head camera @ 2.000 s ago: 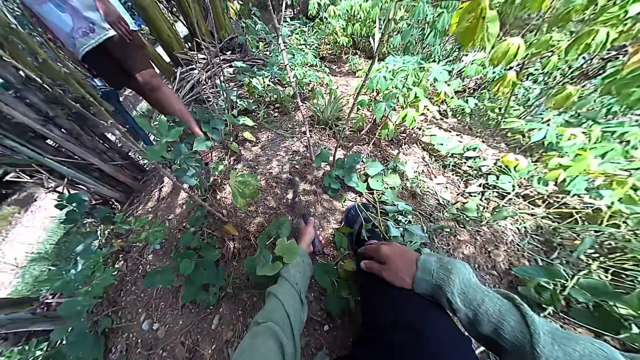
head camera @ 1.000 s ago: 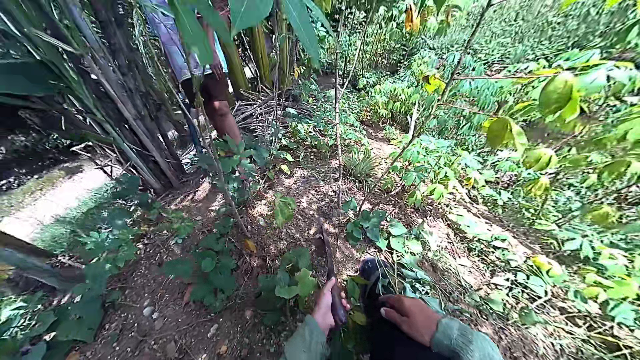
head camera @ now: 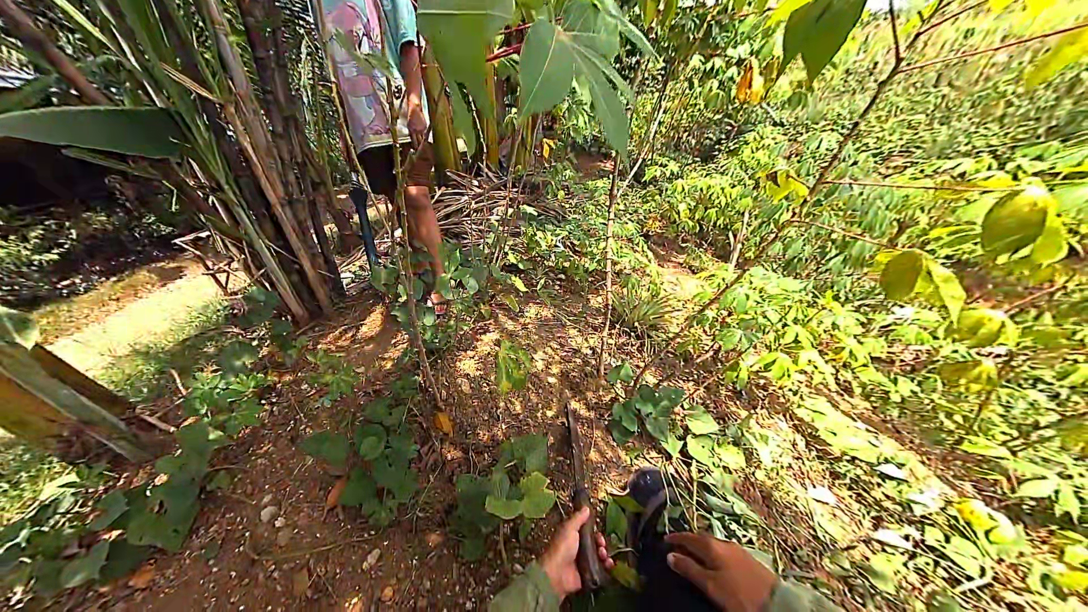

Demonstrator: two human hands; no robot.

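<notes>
My left hand [head camera: 571, 551] is closed around the dark handle of a long-bladed knife, likely a machete [head camera: 578, 450], whose narrow blade points forward over the soil. To the right of it, my right hand [head camera: 718, 568] rests palm down by my dark trouser leg, fingers loosely spread and holding nothing that shows. A dark boot [head camera: 648, 489] shows just ahead of that leg. Low leafy plants [head camera: 520, 493] grow beside the blade, and a thin upright stem [head camera: 609, 272] rises beyond its tip.
Another person [head camera: 387, 110] stands ahead at the left, beside a clump of tall stalks [head camera: 280, 170]. Slender branches [head camera: 748, 263] slant across the right, over dense foliage. Large leaves [head camera: 578, 68] hang close at the top. A cut-looking trunk [head camera: 68, 399] is at the left edge.
The view has tilted up and shifted left. The knife blade, hardly visible at first, now shows at full length in my left hand. My right hand stays by my leg.
</notes>
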